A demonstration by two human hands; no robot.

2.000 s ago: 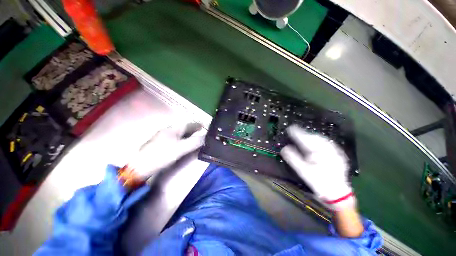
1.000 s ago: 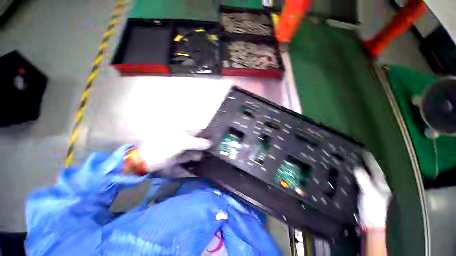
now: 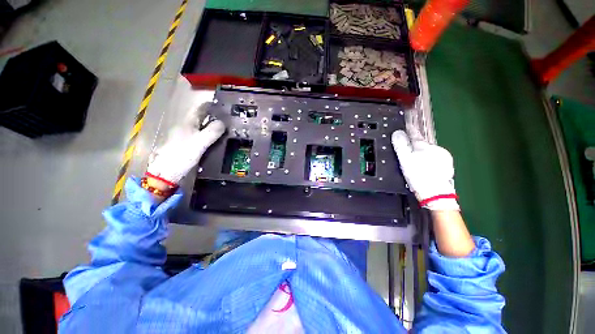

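A large black carrier fixture (image 3: 297, 154) lies flat on the metal table (image 3: 293, 226) in front of me. Its studded cover plate has several openings, and green circuit board (image 3: 324, 163) shows through them. My left hand (image 3: 186, 149), in a white glove with a red cuff, grips the fixture's left edge; its thumb lies on the top and some fingers are hidden. My right hand (image 3: 424, 166), gloved the same way, holds the right edge.
Red-fronted bins stand just beyond the fixture: an empty one (image 3: 228, 44), one with black and yellow parts (image 3: 292, 53), two with grey pieces (image 3: 372, 67). The green conveyor (image 3: 502, 163) and orange-red posts (image 3: 438, 25) are right. A black crate (image 3: 45, 91) stands left.
The fixture has moved from over the conveyor, tilted in both hands, to the table, where it now lies square before me. My right hand has gone from its top to its right edge.
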